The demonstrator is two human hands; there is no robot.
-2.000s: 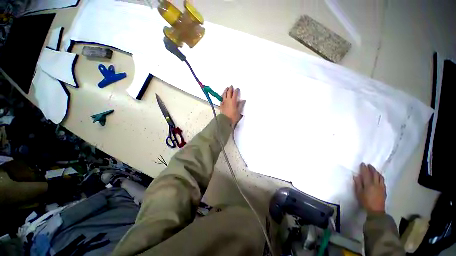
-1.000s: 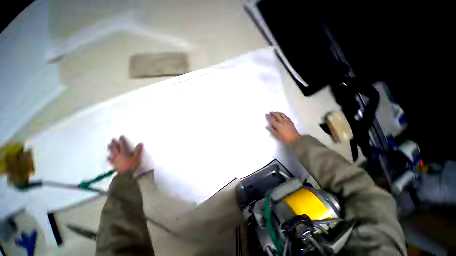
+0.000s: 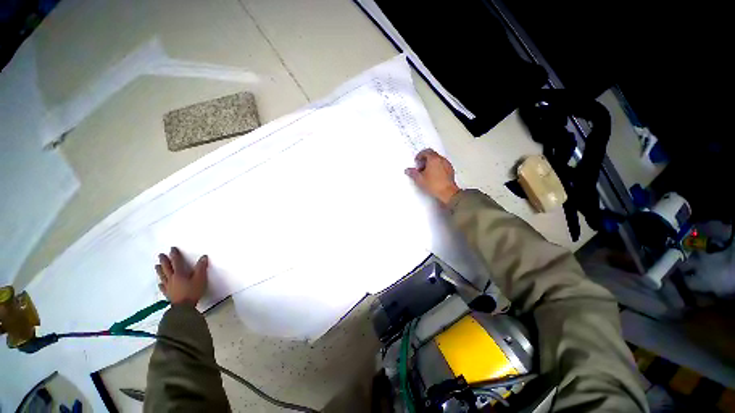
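Observation:
The white paper marker (image 3: 322, 185) lies over the fabric lay, with a thin dark edge showing along its near side. My left hand (image 3: 182, 278) rests on its near left part, fingers spread and empty. My right hand (image 3: 435, 175) is at its right end, fingers bent on the paper; whether they pinch it cannot be told. The cloth cutting machine (image 3: 475, 347), with a yellow band, stands at the near edge of the lay, beside my right forearm. No hand is on it.
A stone weight (image 3: 211, 121) lies beyond the lay. A tan block (image 3: 541, 184) and black fabric (image 3: 459, 56) are at the right. A yellow plug (image 3: 18, 316) hangs at the left, its cable (image 3: 266, 395) running past my left sleeve. Shears' tips (image 3: 133, 394) show lower left.
The view has swung right, bringing the machine's yellow band into sight. My right hand has moved from the lay's near right part to its right end. My left hand is now farther along the lay.

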